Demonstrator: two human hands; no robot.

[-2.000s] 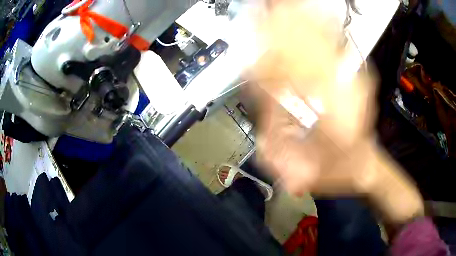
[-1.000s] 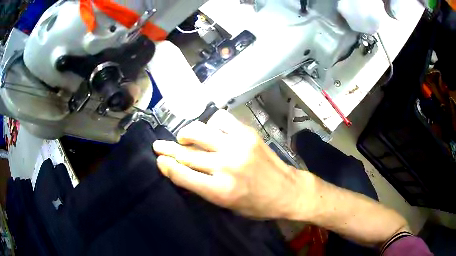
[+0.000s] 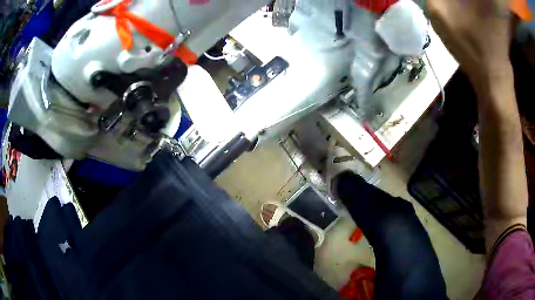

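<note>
Black fabric work [image 3: 176,234] fills the lower left, its upper end at the presser foot [image 3: 167,149] of the white sewing machine [image 3: 76,70]. The dark cylinder arm [image 3: 229,153] lies just right of the cloth's upper end. My right hand [image 3: 469,32] is at the top right, away from the cloth, blurred and partly cut off by the top edge; its fingers cannot be made out. My left hand is not in view.
Stacked black panels [image 3: 56,252] lie at the far left. A foot pedal [image 3: 314,208] and a sandalled foot [image 3: 273,215] are on the floor. A black crate [image 3: 449,196] stands at right. A red rod [image 3: 377,140] lies by the machine base.
My right hand has left the cloth beside the presser foot and moved up to the top right. The foot pedal and sandalled foot now show. The view has shifted slightly.
</note>
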